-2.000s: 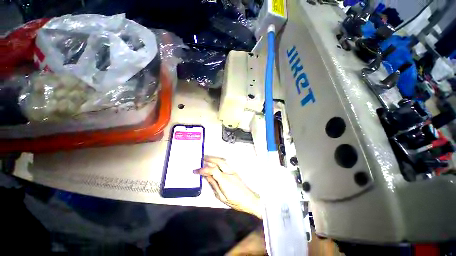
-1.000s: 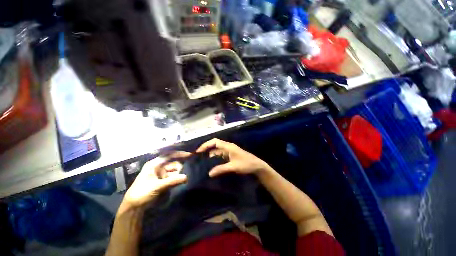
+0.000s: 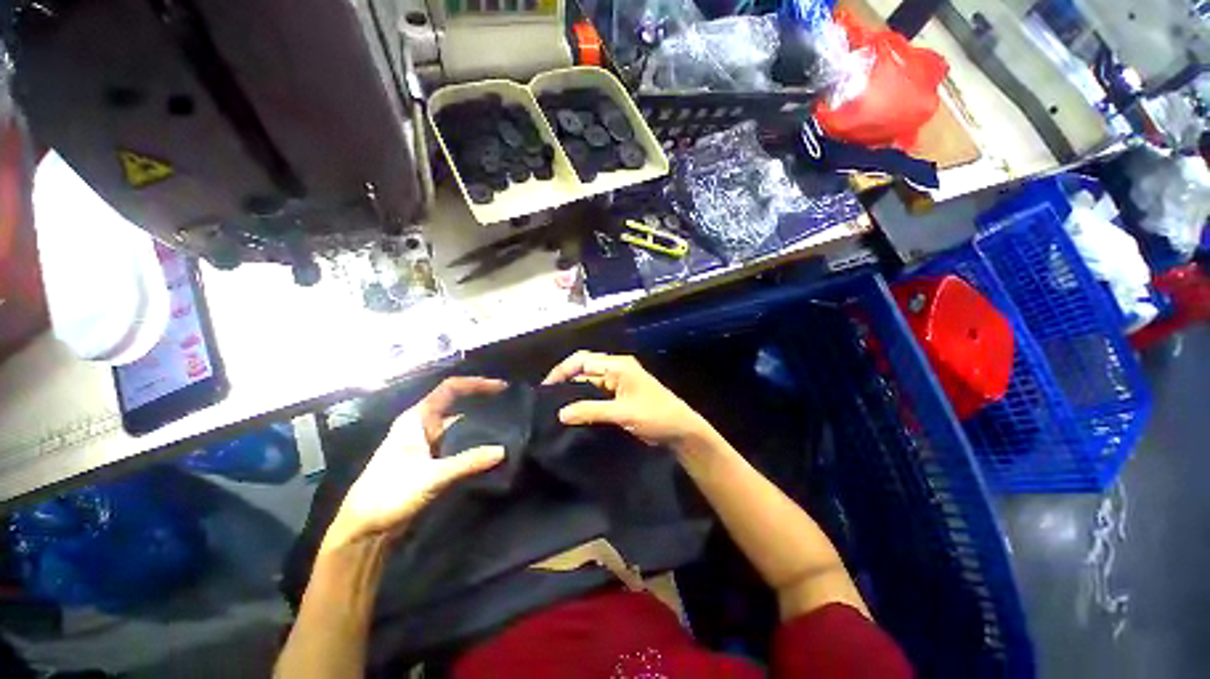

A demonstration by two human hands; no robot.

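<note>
A dark garment piece (image 3: 491, 531) lies over my lap, its upper edge raised in front of the table edge. My left hand (image 3: 422, 458) grips it from the left, thumb and fingers closing on a fold. My right hand (image 3: 621, 402) grips it from the right, thumb and fingertips on the cloth. The dark head of the button-sewing machine (image 3: 212, 120), with a yellow warning triangle, is at the upper left. The clamp and work plate (image 3: 396, 276) shine brightly under it. No button can be made out between my fingers.
A button tray (image 3: 551, 202) with dark discs stands right of the machine. Yellow thread snips (image 3: 656, 238) and dark slim tools (image 3: 504, 252) lie near it. A smartphone (image 3: 173, 358) lies left. Blue crates (image 3: 929, 491) and a red container (image 3: 958, 348) are at the right.
The view has swung from the machine's side and phone to my lap, the tray and the crates. Both hands now hold the garment; over the last second they have barely moved.
</note>
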